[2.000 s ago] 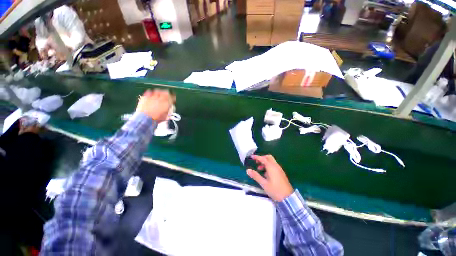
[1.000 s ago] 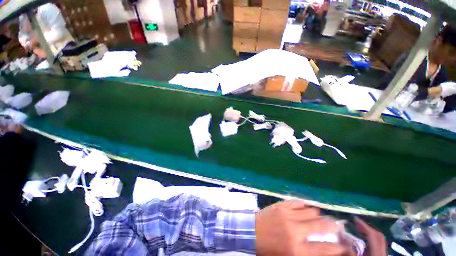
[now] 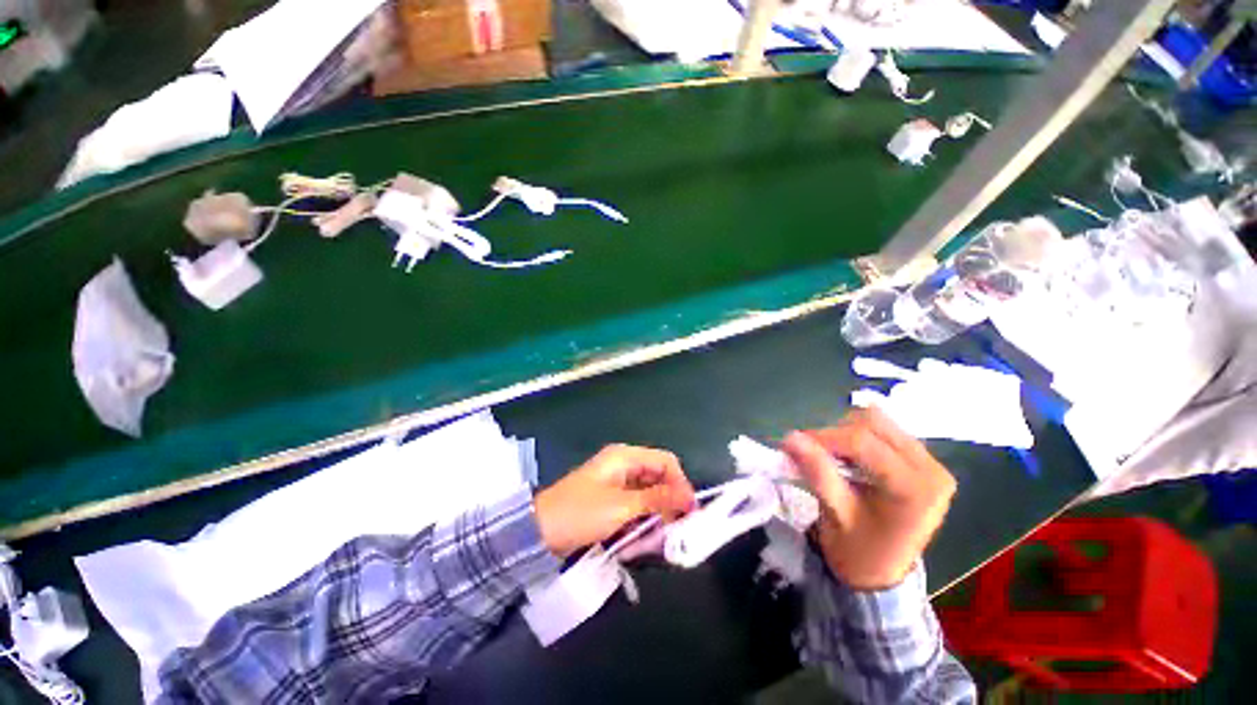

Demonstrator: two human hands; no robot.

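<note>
My left hand point(image 3: 614, 499) and my right hand point(image 3: 878, 496) are close together over the dark bench, holding white looped cords point(image 3: 724, 521) between them. A white power adapter point(image 3: 572, 595) hangs by its cord below my left hand. Another white piece hangs below my right hand, partly hidden by it. A stack of white bags or sheets point(image 3: 324, 517) lies on the bench at left, partly under my left sleeve. A white wrapped packet point(image 3: 119, 347) lies on the green belt at left.
Bare adapters with cords point(image 3: 414, 216) lie on the green belt point(image 3: 662, 179), others farther up it. A white glove point(image 3: 951, 402) and clear plastic items point(image 3: 951, 287) lie at right. A slanted metal post point(image 3: 1013, 152) rises beside the belt. A red stool point(image 3: 1103, 606) stands lower right.
The view has swung right. My left hand has come into view, and both hands now hold cords over the bench. The glove and red stool have come into view.
</note>
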